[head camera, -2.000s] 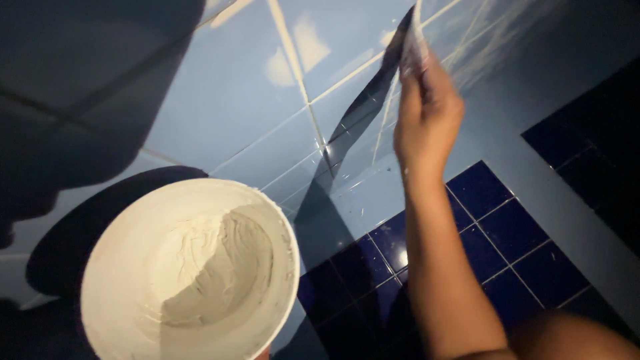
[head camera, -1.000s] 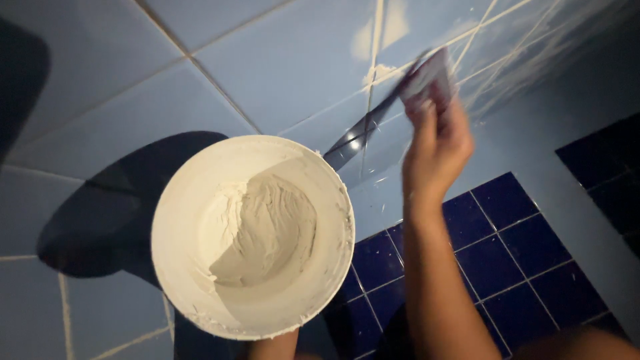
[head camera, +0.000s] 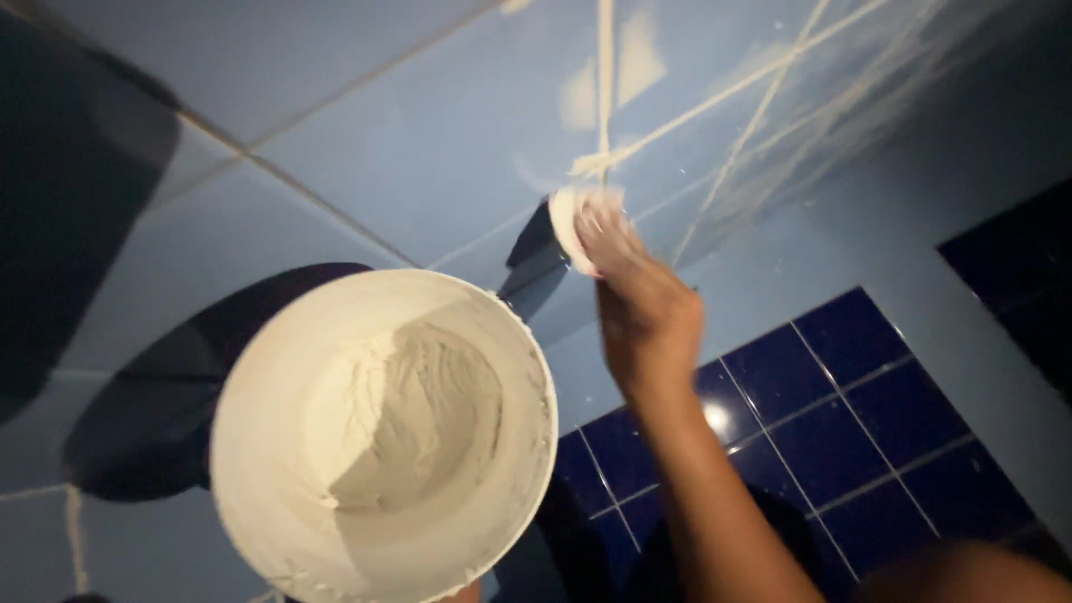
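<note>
My right hand (head camera: 641, 293) presses a thin, pale, flexible spreader (head camera: 571, 230) flat to the light blue wall tiles (head camera: 402, 142), just under a crossing of joints; its motion is blurred. White grout smears (head camera: 641, 63) lie on the tiles beside the filled joint (head camera: 605, 92) above it. My left hand (head camera: 465, 593), of which only a bit shows at the bottom edge, holds a white plastic bucket (head camera: 536, 435) from beneath. Inside the bucket is thick white grout (head camera: 427, 419), half in shadow. The bucket's rim bears dried smears.
Dark blue small tiles (head camera: 825, 452) cover a patch at the lower right, with another dark tiled patch (head camera: 1022, 285) at the far right. Hazy white residue (head camera: 837, 109) streaks the wall at upper right. Dark shadows fall across the left.
My right hand has come down from higher on the wall, and the spreader now lies against the tiles below the joint crossing. The bucket stays in my left hand.
</note>
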